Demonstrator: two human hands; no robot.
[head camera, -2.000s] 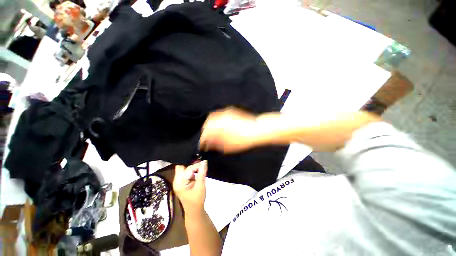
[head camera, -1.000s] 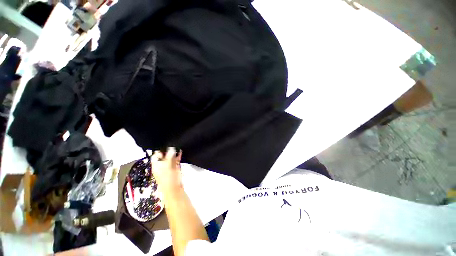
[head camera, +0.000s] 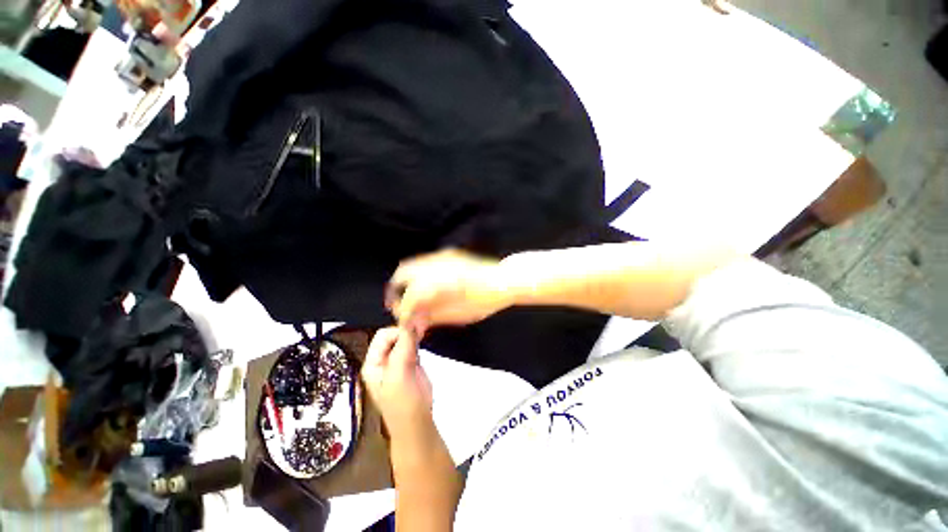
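A large black garment (head camera: 416, 156) covers the table in front of me. My left hand (head camera: 400, 372) pinches at its near edge, with fingers and thumb together. My right hand (head camera: 449, 291) lies over the cloth just above, its fingertips meeting my left fingertips. A small dark thing, perhaps a hand tool, shows at the right fist; most of it is hidden. Left of my left hand, the round white plate (head camera: 305, 415) holds black trims (head camera: 295, 382), a speckled heap of smaller trims (head camera: 314, 449) and a thin red stick (head camera: 272, 409).
The plate rests on a brown mat (head camera: 364, 462), with a black phone (head camera: 286, 499) and a dark cylinder (head camera: 213, 475) nearby. Clear plastic bags (head camera: 185, 400), more black cloth (head camera: 83, 244) and an open cardboard box (head camera: 21, 442) lie left. The white table (head camera: 707, 114) extends right.
My left hand has moved right, from the plate's edge to the garment's near edge. My right hand, out of sight one second ago, is back over the cloth beside it.
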